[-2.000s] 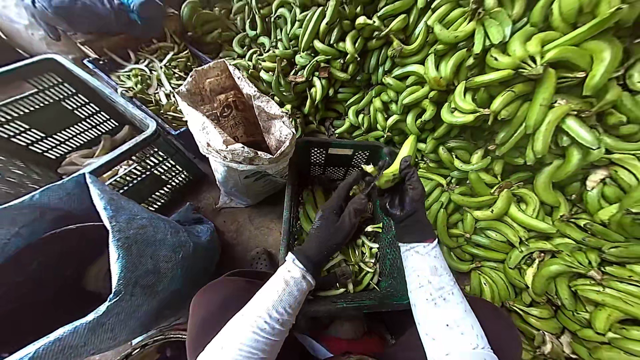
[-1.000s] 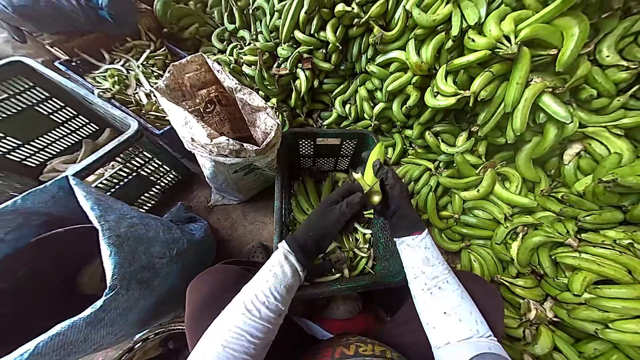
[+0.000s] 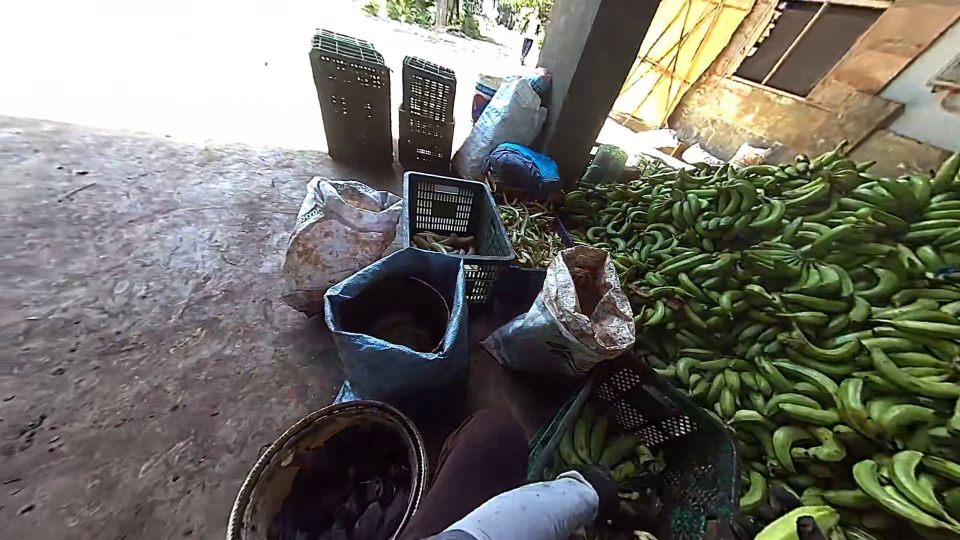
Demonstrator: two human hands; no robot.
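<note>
My left hand [image 3: 611, 491], in a dark glove below a white sleeve, reaches down into the green plastic crate [image 3: 559, 427]. Green bananas or plantains [image 3: 596, 442] lie in this crate beside the hand; its fingers are too dark to make out. At the bottom right edge, a dark shape [image 3: 809, 528], perhaps a fingertip of my gloved right hand, lies against a pale green banana or plantain [image 3: 787, 521]. The rest of that hand is out of view or hidden.
A large heap of green bananas or plantains [image 3: 795, 300] covers the right side. Left of the crate stand a whitish sack [image 3: 559, 322], a blue sack [image 3: 397, 375] and a round basket [image 3: 421, 457]. Farther off are another crate [image 3: 495, 232], stacked crates [image 3: 352, 112] and a pillar [image 3: 592, 67].
The view has swung left and up. My left hand has left the fruit it touched near my right hand and moved down into the crate.
</note>
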